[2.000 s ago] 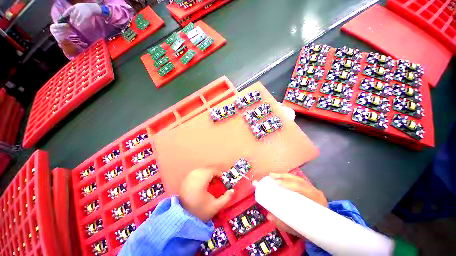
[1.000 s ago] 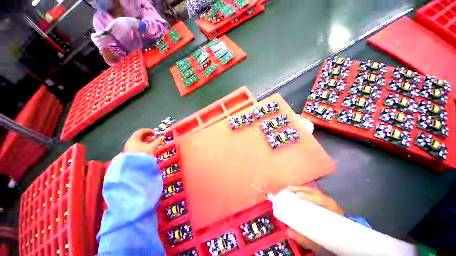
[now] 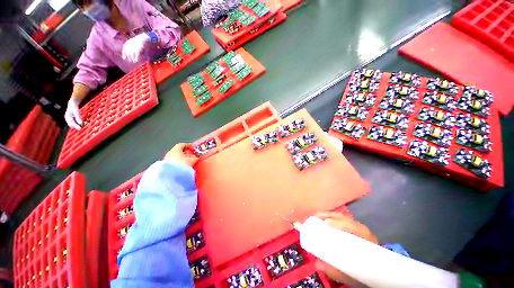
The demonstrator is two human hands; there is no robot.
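Observation:
My right hand (image 3: 345, 228) holds a white glue syringe (image 3: 360, 250), its thin needle over the near right part of the orange work board (image 3: 242, 197). Several circuit boards (image 3: 309, 157) lie at the work board's far right corner. The work board lies over a red compartment tray (image 3: 230, 131). My left hand (image 3: 181, 154) is at the tray's far side, beside a circuit board (image 3: 204, 147) in a pocket. Its fingertips are partly hidden, and whether they touch a board cannot be told. The blue sleeve covers some pockets.
A red panel packed with circuit boards (image 3: 417, 115) is at right. Red pocket trays (image 3: 51, 236) stand at left. Across the dark green bench (image 3: 315, 50), a person in pink (image 3: 127, 34) with white gloves is beside another tray (image 3: 110, 115) and green boards (image 3: 220, 76).
My left hand moved from the work board to the tray's far side with a circuit board; a board now lies in a pocket beside it. The syringe remains over the work board's near side.

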